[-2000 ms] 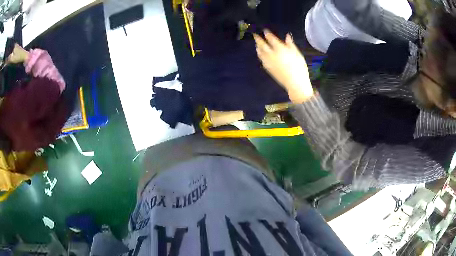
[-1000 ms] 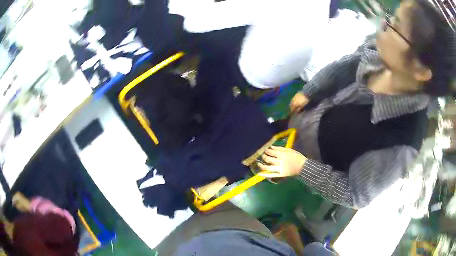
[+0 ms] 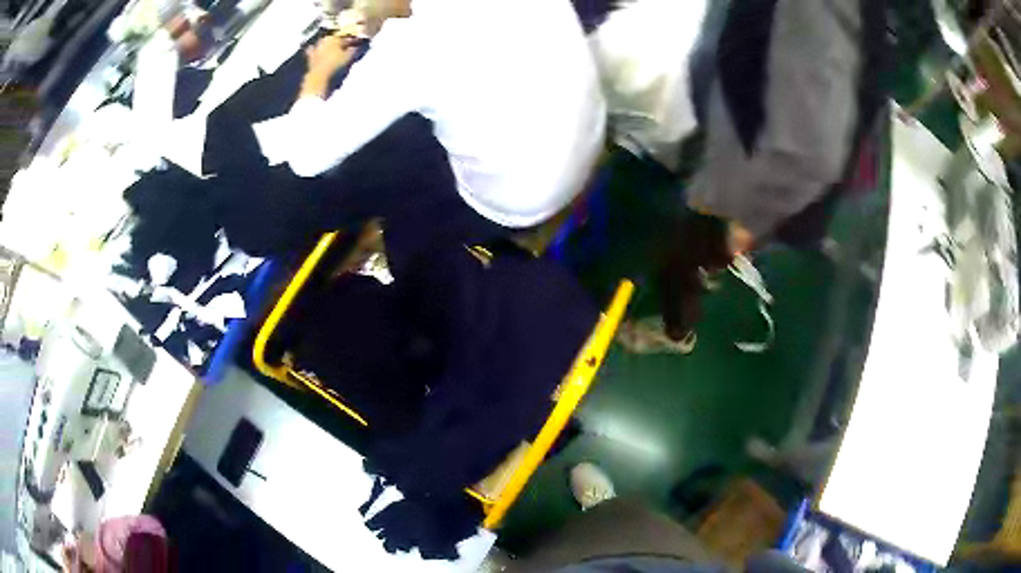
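Note:
Neither of my hands shows. Dark garment pieces lie heaped over a trolley with yellow tube handles, just in front of me. Some dark cloth with white bits hangs onto the narrow white side table. A small black rectangle, perhaps a phone, lies on that table. My grey-brown apron shows at the bottom edge. One pale shoe tip shows beside it.
A person in white leans over dark cloth beyond the trolley. Another person in grey stands at the upper right on the green floor. A long white table is at the right. A pink sleeve shows lower left.
My view has turned and shifted. The person in grey stripes has let go of the yellow handle and is no longer beside it. A standing figure in grey now shows farther off, upper right.

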